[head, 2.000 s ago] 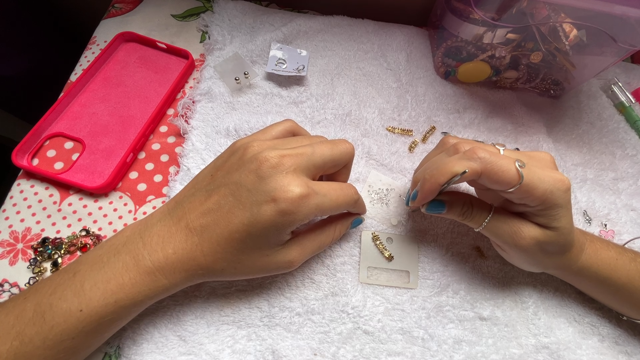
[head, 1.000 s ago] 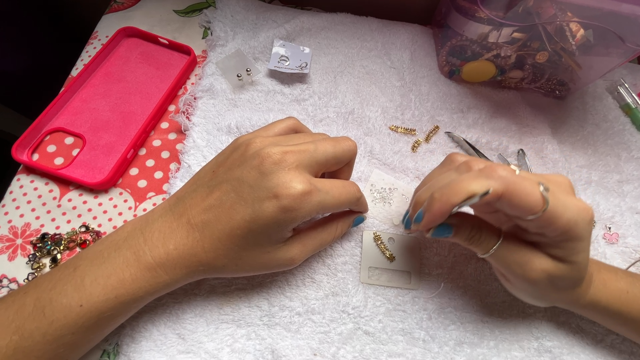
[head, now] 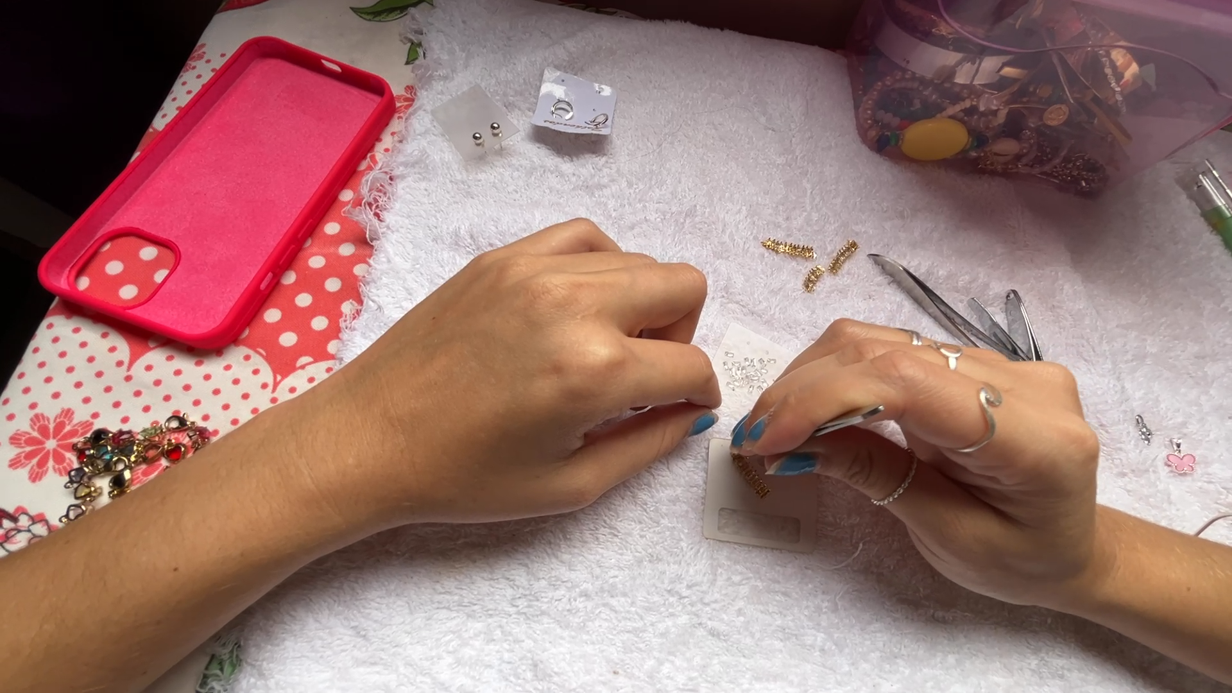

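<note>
My right hand [head: 924, 452] is closed on a slim metal tool [head: 847, 420], perhaps tweezers, its fingertips over the upper part of a white earring card [head: 760, 525]. A gold beaded strip [head: 751, 476] lies on that card, partly under the fingertips. Just above the card is a small white square [head: 741, 337] with many tiny clear stones [head: 748, 372]. My left hand [head: 568, 375] rests on the towel with curled fingers, its thumb tip beside the card and square; whether it grips anything is hidden. Short gold strips [head: 789, 249] lie farther up the towel.
Pliers or scissors-like metal tools [head: 953, 308] lie beyond my right hand. A purple translucent bin [head: 1020, 106] of jewellery stands at the upper right. Two carded earring sets [head: 575, 106] sit at upper centre. A pink phone case [head: 221, 183] and colourful charms [head: 125, 457] are on the left; a butterfly charm [head: 1180, 458] is right.
My right hand has shifted from beside the clear stones to over the gold strip on the card. The metal tools behind it have come into fuller view. My left hand has stayed in place.
</note>
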